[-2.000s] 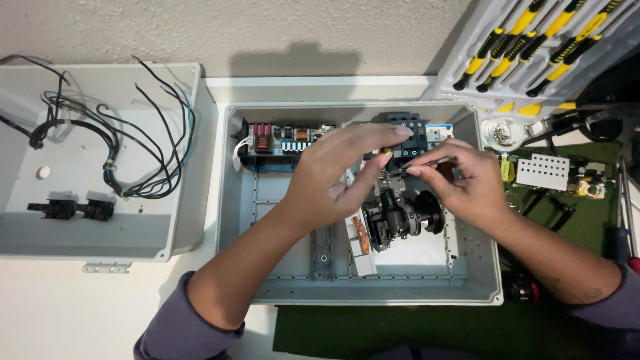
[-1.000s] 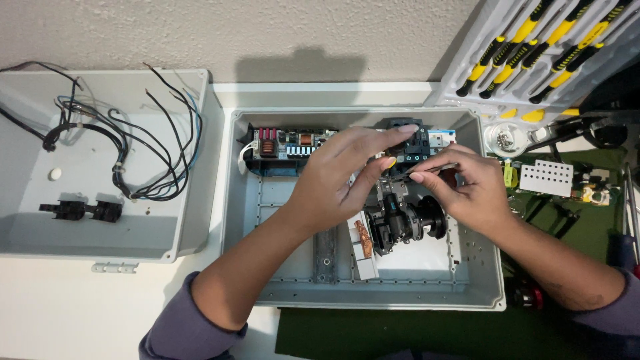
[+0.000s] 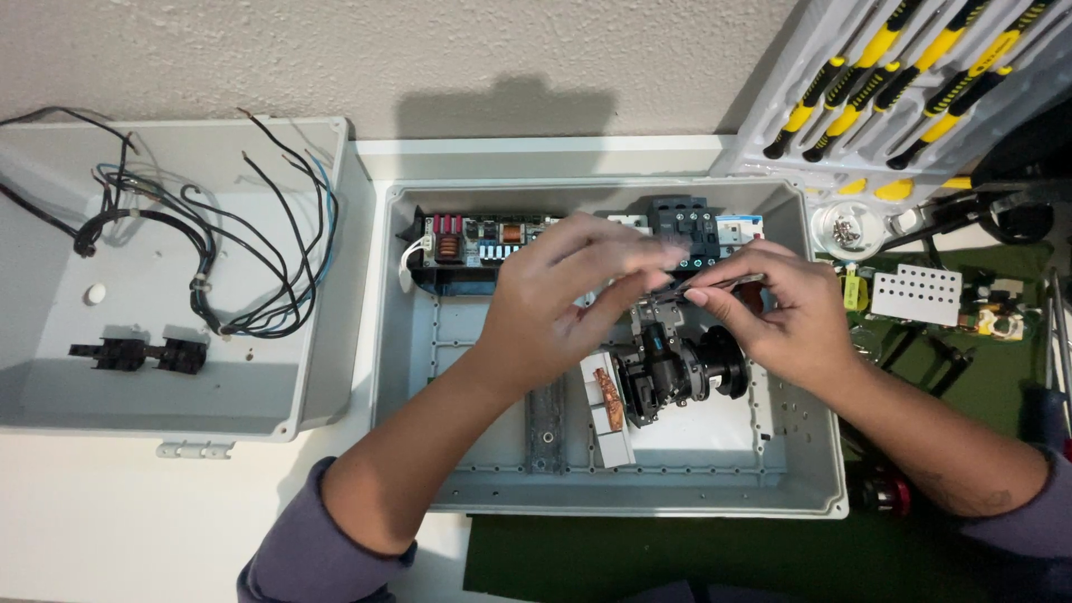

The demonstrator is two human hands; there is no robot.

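A grey plastic enclosure [image 3: 670, 500] holds a black lens assembly [image 3: 670, 364], a circuit board in a black frame [image 3: 469, 239] and a black contactor [image 3: 680, 222]. My right hand [image 3: 783, 314] pinches thin metal tweezers [image 3: 737, 282] between thumb and fingers, their tips above the metal bracket [image 3: 657, 322] at the lens assembly's top. My left hand [image 3: 565, 297] is just left of the tips, thumb and fingers close together and partly blurred; whether a small part is between them cannot be told. A grey block with a copper-coloured piece [image 3: 607, 410] leans beside the lens assembly.
On the left stands another grey enclosure [image 3: 322, 360] with a black cable bundle [image 3: 201, 285] and black connectors [image 3: 121, 353]. To the right are a screwdriver tray [image 3: 758, 138], a small dish of screws [image 3: 846, 230], a circuit board with a perforated white plate [image 3: 917, 291] and a green mat [image 3: 670, 557].
My left hand's fingertips have shifted slightly, while both hands stay over the top of the lens assembly. The tweezers remain in my right hand.
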